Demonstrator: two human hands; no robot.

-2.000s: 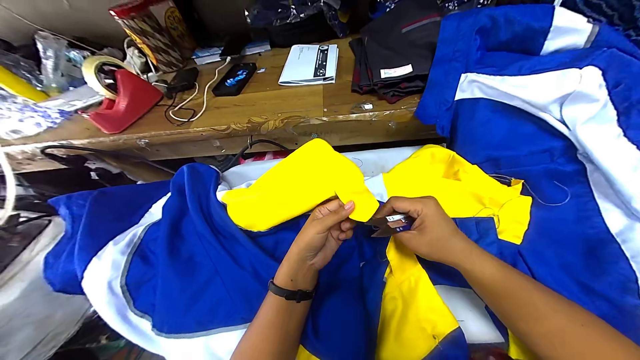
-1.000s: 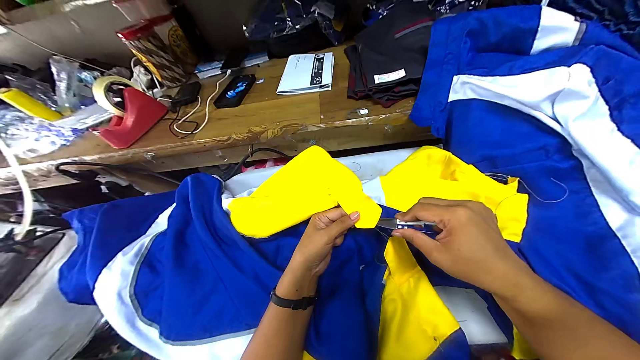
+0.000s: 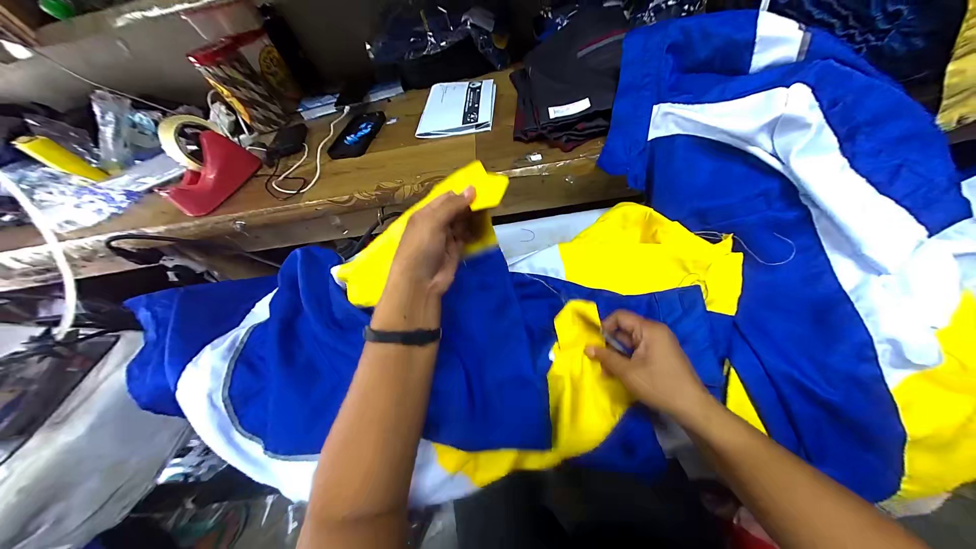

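Note:
My left hand (image 3: pixel 435 240) grips a yellow fabric piece (image 3: pixel 488 191) and holds it raised near the bench edge. My right hand (image 3: pixel 648 358) is closed around a small tool (image 3: pixel 616 345), mostly hidden by the fingers, beside a yellow fabric strip (image 3: pixel 583 374). Both yellow parts belong with a blue, white and yellow garment (image 3: pixel 488 343) spread below the hands. Another yellow section (image 3: pixel 648 255) with loose threads lies above my right hand. A second blue and white garment (image 3: pixel 778 305) covers the right side.
Along the wooden bench (image 3: pixel 396 171) are a red tape dispenser (image 3: pixel 213 171), a phone (image 3: pixel 357 136) with a white cable, a white booklet (image 3: pixel 457 108) and folded dark garments (image 3: pixel 568 76). A patterned container (image 3: pixel 244 84) stands at the back.
The left hand has lifted the yellow piece up and away from the right hand. The right hand has moved down with the thread snips seen earlier, now largely covered.

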